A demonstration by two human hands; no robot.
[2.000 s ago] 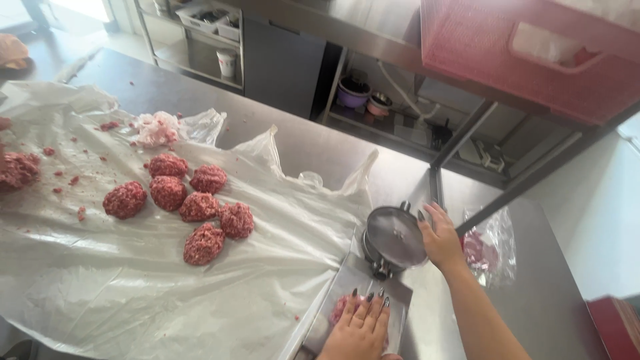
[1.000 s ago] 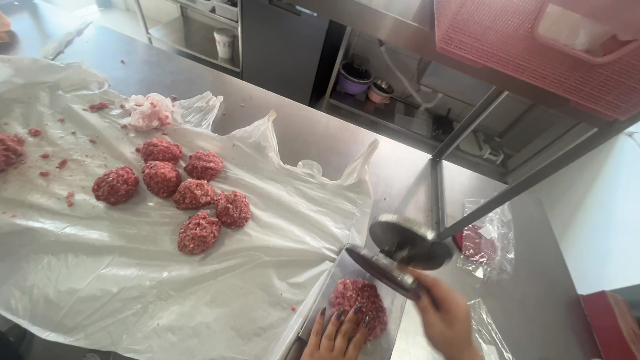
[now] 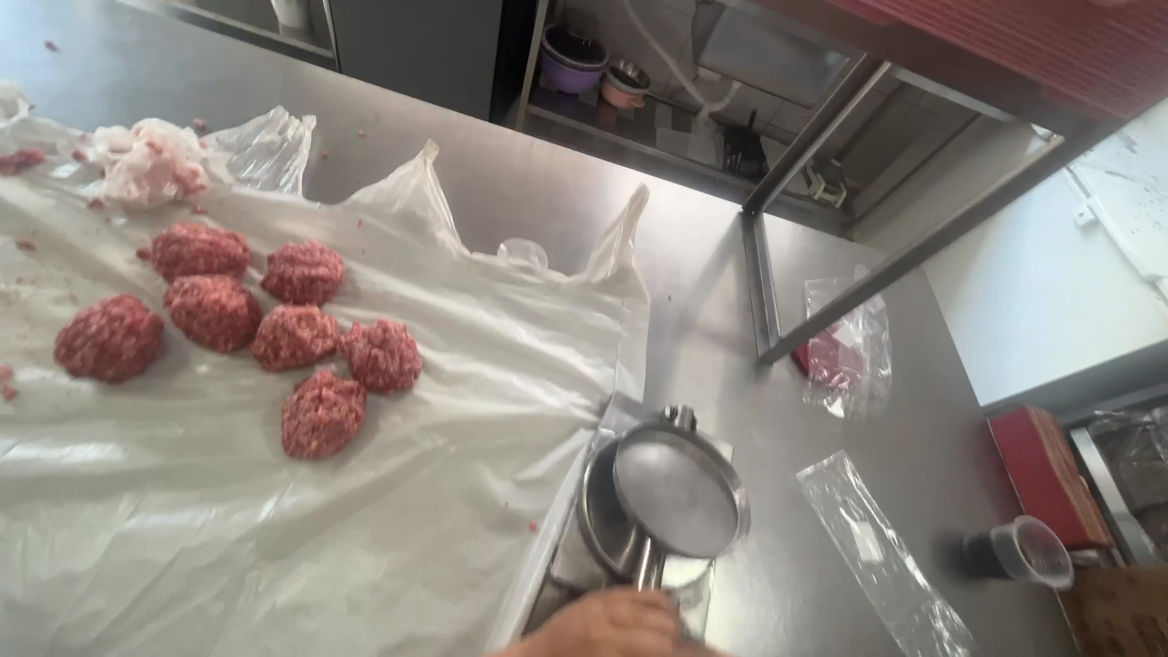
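Note:
Near the bottom edge, my right hand (image 3: 630, 630), blurred and cut off by the frame, closes around the handle (image 3: 650, 566) of a metal patty press. I cannot tell whether my left hand overlaps it. The press's round lid (image 3: 680, 488) sits tilted above its round base (image 3: 598, 520), hinge at the far side. Any meat inside is hidden. To the left, several balls of ground meat (image 3: 324, 415) lie on white plastic sheeting (image 3: 438, 511). Crumpled plastic with meat scraps (image 3: 151, 164) lies behind them.
Beyond the sheeting runs a steel table (image 3: 538, 182). A metal shelf frame (image 3: 821, 338) stands behind the press, beside a clear bag with red contents (image 3: 835, 356). At right are a flat clear wrapper (image 3: 881, 557), a plastic cup (image 3: 1031, 552) and a red box (image 3: 1049, 474).
The press lid has come down over its base, and the ground meat seen there is no longer visible. The left hand has left the meat. My view has shifted.

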